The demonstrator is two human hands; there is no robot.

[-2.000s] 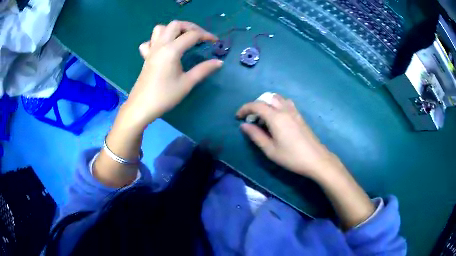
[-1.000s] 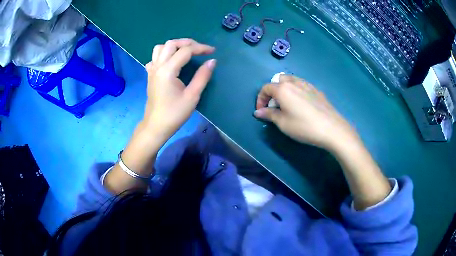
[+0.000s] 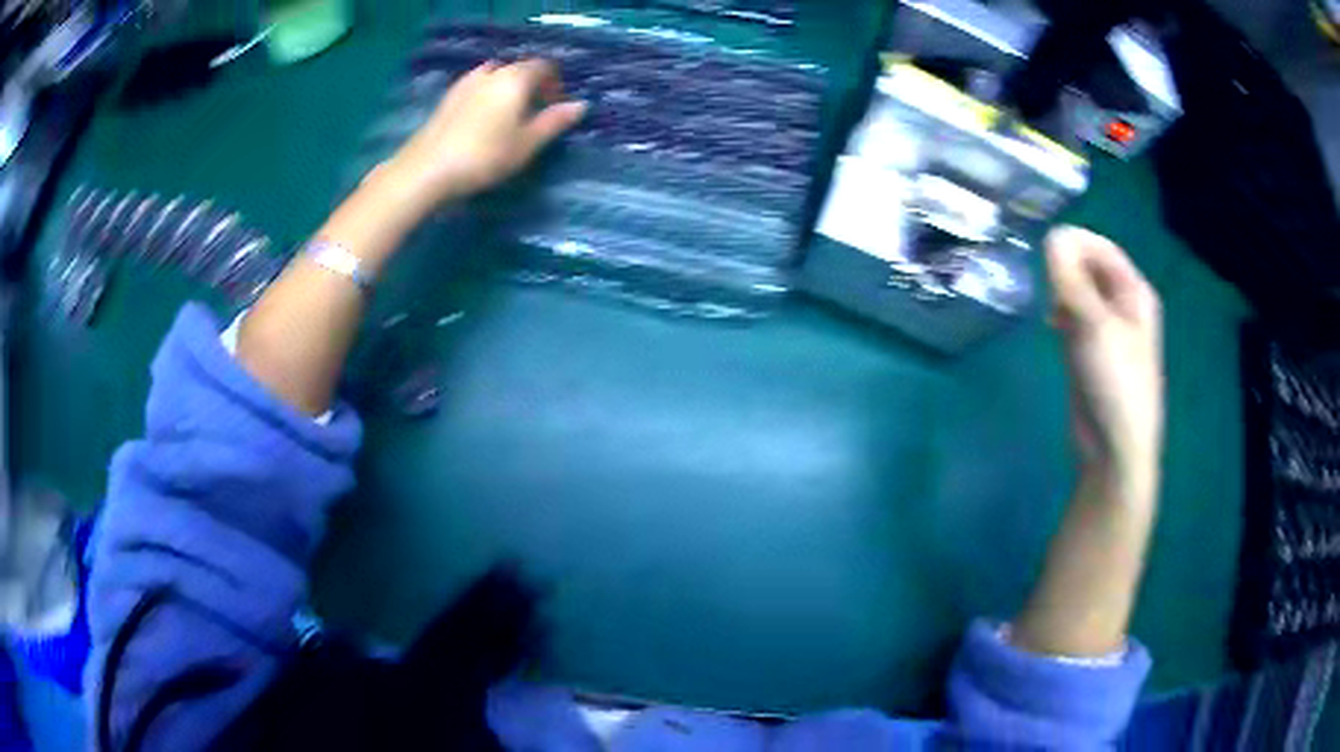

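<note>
My left hand is over the left part of the clear blister tray, which holds rows of small dark parts. Blur hides whether its fingers hold anything. My right hand is raised at the right, beside the white-and-silver screw feeder, with its fingers curled; I cannot tell if it holds something. A small module lies on the green mat near my left forearm, blurred, with others partly hidden beside it.
Module assemblies stand in a curved row at the left. A green-lidded cup is at the back left. A white box with a red lit switch is behind the feeder, near a black stand. Black trays are at the right edge.
The view has swung up and to the right. My left hand has moved from the mat to the blister tray. My right hand has moved from the mat to beside the feeder.
</note>
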